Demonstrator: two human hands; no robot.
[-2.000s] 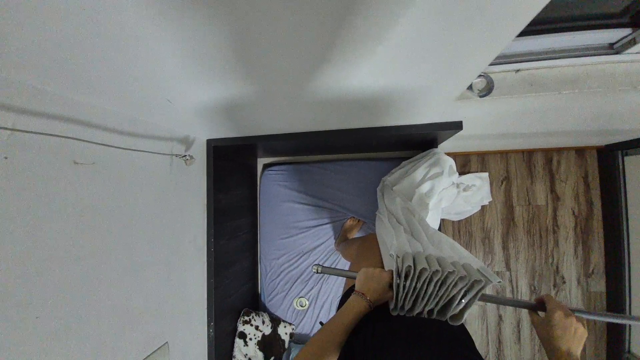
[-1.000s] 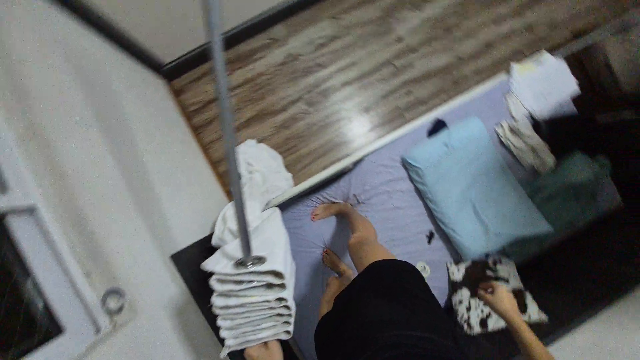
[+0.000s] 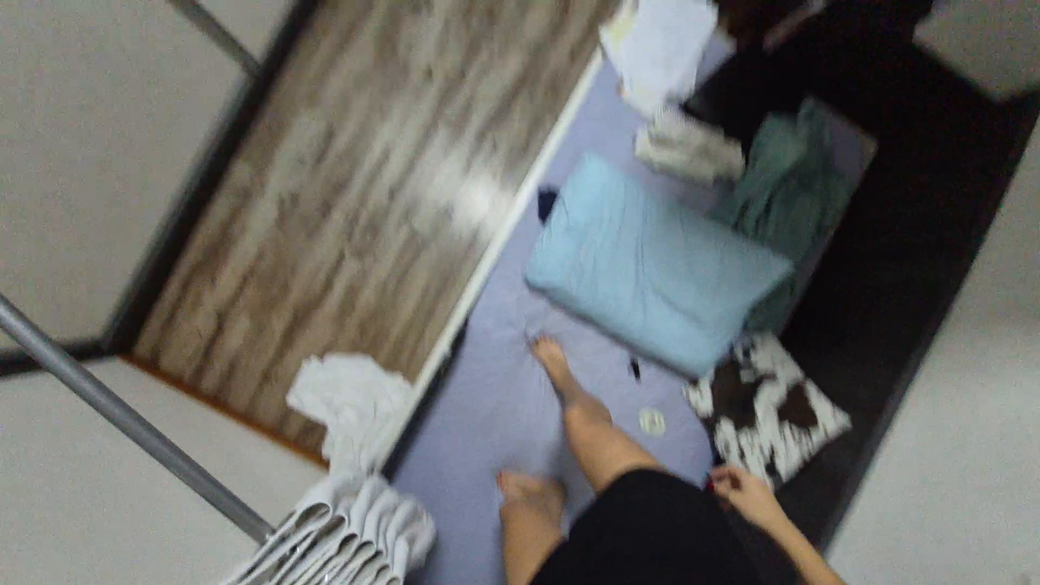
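Note:
A grey metal rod [image 3: 134, 418] runs from the left edge down into the bunched folds of a white curtain [image 3: 349, 528] at the bottom left. The curtain's loose end hangs over the white edge of the bed. My left hand is out of view. At the lower right, my right hand [image 3: 738, 487] is beside the lower corner of a brown-and-white cowhide-print cushion [image 3: 776, 406], its fingers bent. Something small and red shows at the fingertips; blur hides what it is and whether it is held.
My bare legs are on a bed with a lavender sheet [image 3: 455, 463]. On it lie a light-blue pillow [image 3: 650, 264], green cloth [image 3: 788, 187], folded pale cloth [image 3: 689, 150], white papers [image 3: 662, 49] and a small round pale item [image 3: 652, 422]. Wood flooring [image 3: 349, 162] is to the left.
Two seconds ago both hands were on the rod; one second ago my right hand was over the cowhide-print cushion. Now it is beside the cushion's corner. The view has swung strongly.

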